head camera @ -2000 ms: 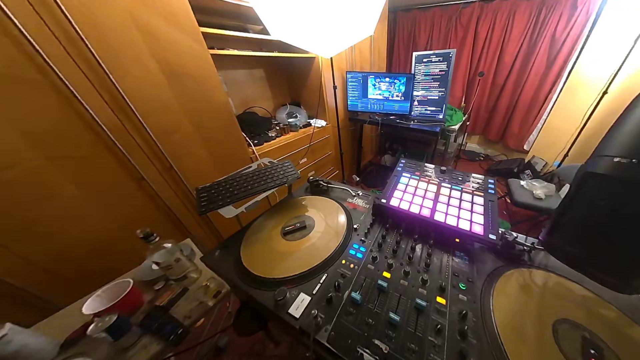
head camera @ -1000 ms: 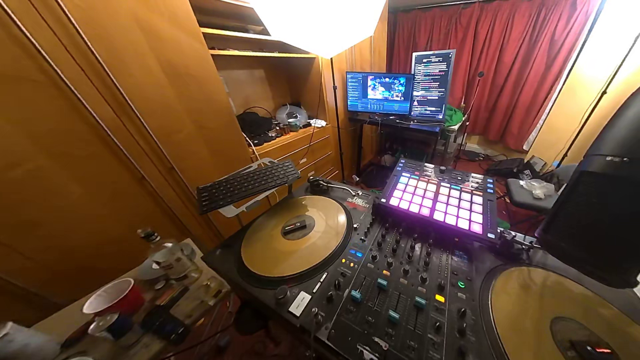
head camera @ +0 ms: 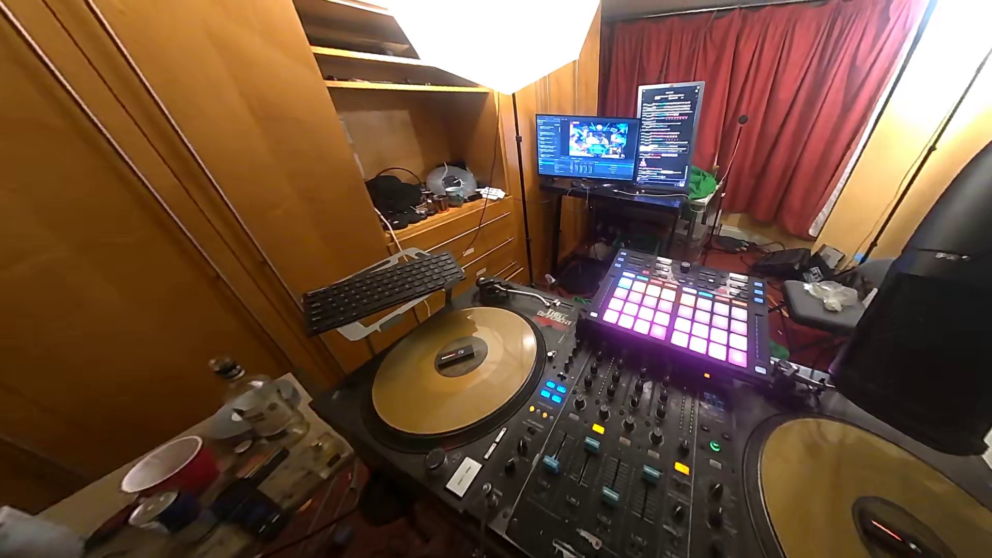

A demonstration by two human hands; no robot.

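Observation:
Neither my left hand nor my right hand shows in the head view. A turntable with a gold vinyl record (head camera: 496,356) stands left of a black DJ mixer (head camera: 620,457) with knobs and blue-capped faders. A second gold record (head camera: 821,480) lies on the turntable at the lower right, cut off by the frame edge. Behind the mixer, a pad controller (head camera: 674,314) glows pink and white. A black keyboard (head camera: 384,291) rests tilted on a metal stand (head camera: 372,329) behind the left turntable. Each record has a small black device at its centre.
At the lower left, a wooden table (head camera: 93,496) holds a red cup (head camera: 172,469), a can (head camera: 164,511) and a glass bottle (head camera: 260,399). A black speaker (head camera: 922,333) stands at right. Two monitors (head camera: 589,147) (head camera: 668,136) are at the back, near a red curtain (head camera: 790,101).
The picture on the left monitor has changed. An orange light on the left part of the mixer, lit two seconds ago, was unlit one second ago and is lit again.

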